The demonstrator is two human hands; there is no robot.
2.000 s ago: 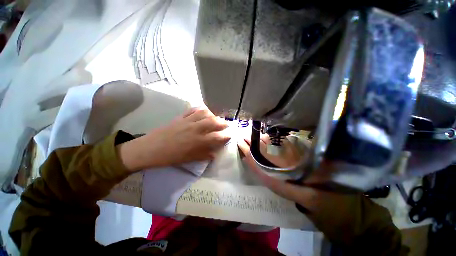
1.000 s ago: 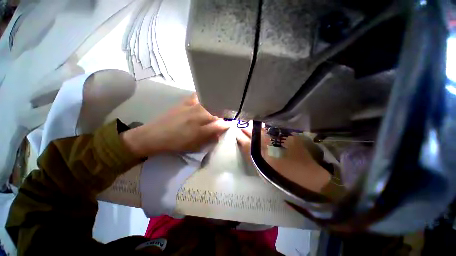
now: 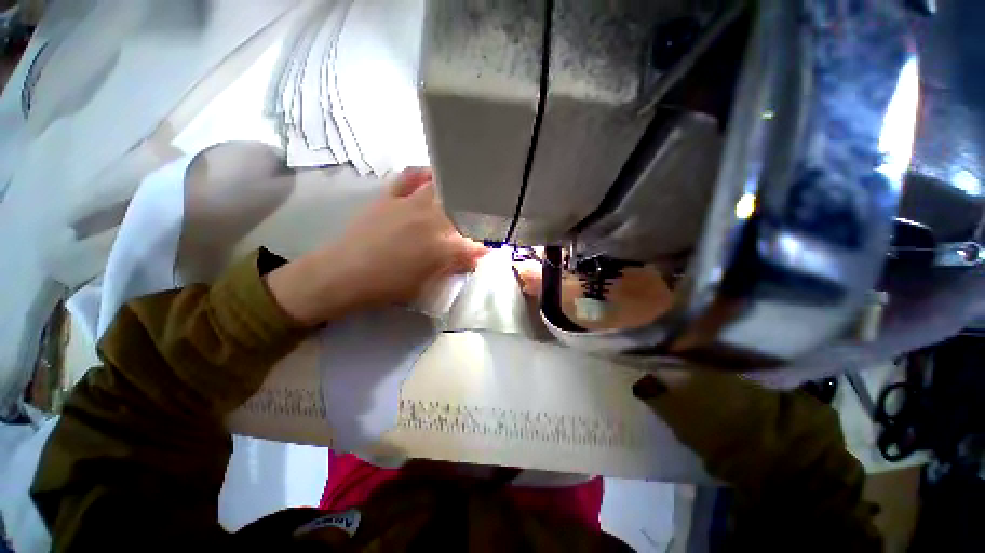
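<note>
A pale fabric piece (image 3: 491, 297) lies under the bright spot at the needle of the sewing machine head (image 3: 486, 119). My left hand (image 3: 394, 248) presses on the fabric just left of the needle, fingertips near the presser foot. My right hand (image 3: 616, 297) is right of the needle, partly hidden behind the curved metal guard (image 3: 799, 216); its fingertips touch the fabric edge. Whether it grips cannot be told. A white fabric end (image 3: 367, 373) hangs over the table's front edge.
Fanned narrow cut pieces (image 3: 313, 103) lie behind my left hand. Large pale cloth (image 3: 76, 140) covers the far left. A printed ruler (image 3: 518, 425) runs along the table front. Black-handled scissors (image 3: 894, 421) lie at the right.
My left hand has shifted slightly away from me and is more raised at the knuckles. More pale fabric shows between my hands. The guard, large in the frame one second ago, appears smaller again.
</note>
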